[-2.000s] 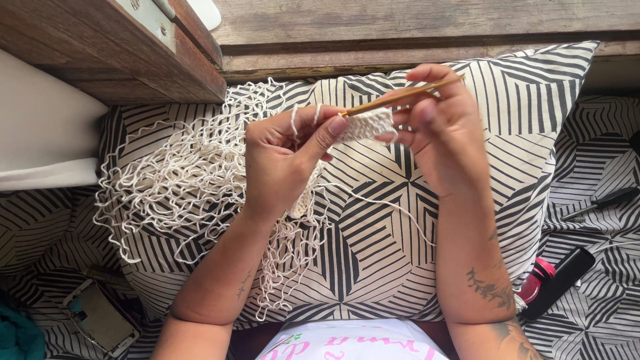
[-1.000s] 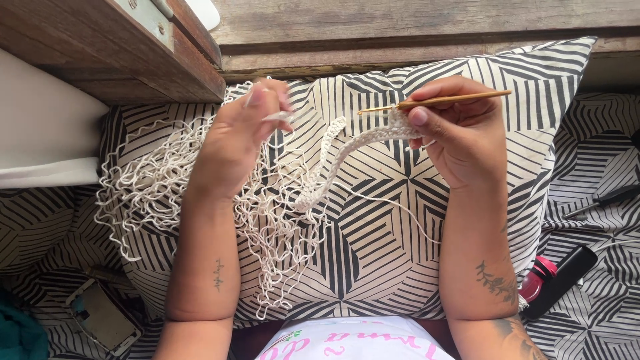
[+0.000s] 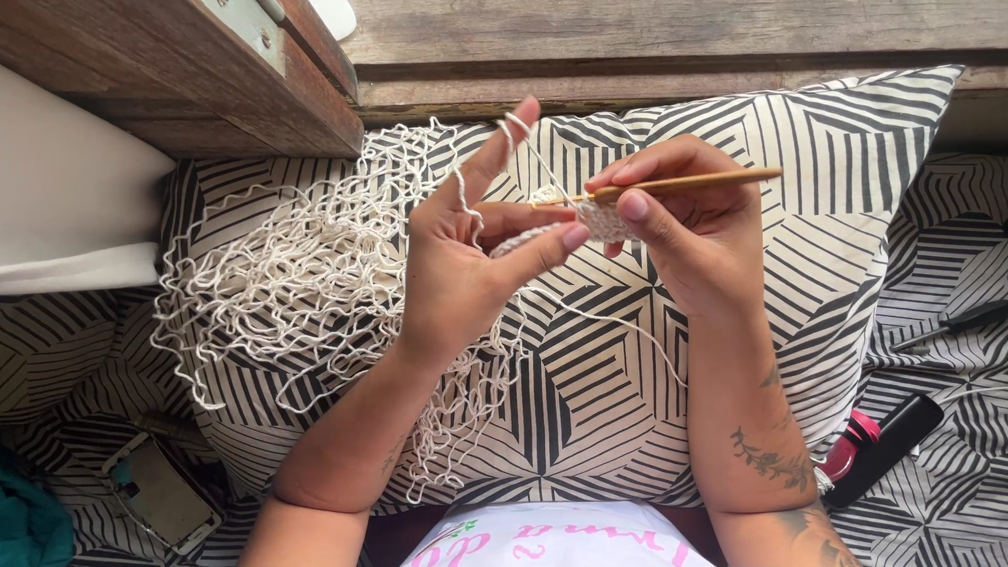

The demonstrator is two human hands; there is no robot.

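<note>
My right hand [image 3: 685, 220] grips a crochet hook with a wooden handle [image 3: 701, 183], its metal tip pointing left at the edge of a cream crocheted strip [image 3: 605, 223]. The thumb and fingers of my left hand [image 3: 472, 252] pinch that strip close to the hook. Cream yarn passes around my raised left index finger and runs down to the hook. A tangled heap of crinkled cream yarn [image 3: 315, 268] lies on the patterned pillow [image 3: 819, 189], left of and below my left hand. One loose strand curves over the pillow between my forearms.
Wooden boards [image 3: 677, 31] run along the top, with a wooden frame [image 3: 260, 71] at upper left. A black case [image 3: 886, 449] and a pink item [image 3: 843, 449] lie at lower right, below a dark-handled tool [image 3: 972, 317]. An opened electronic device [image 3: 161, 492] is at lower left.
A second ago my left hand was apart from the strip at the left; now it has come right and holds it. Yarn is now looped over its raised index finger. The hook stays in my right hand.
</note>
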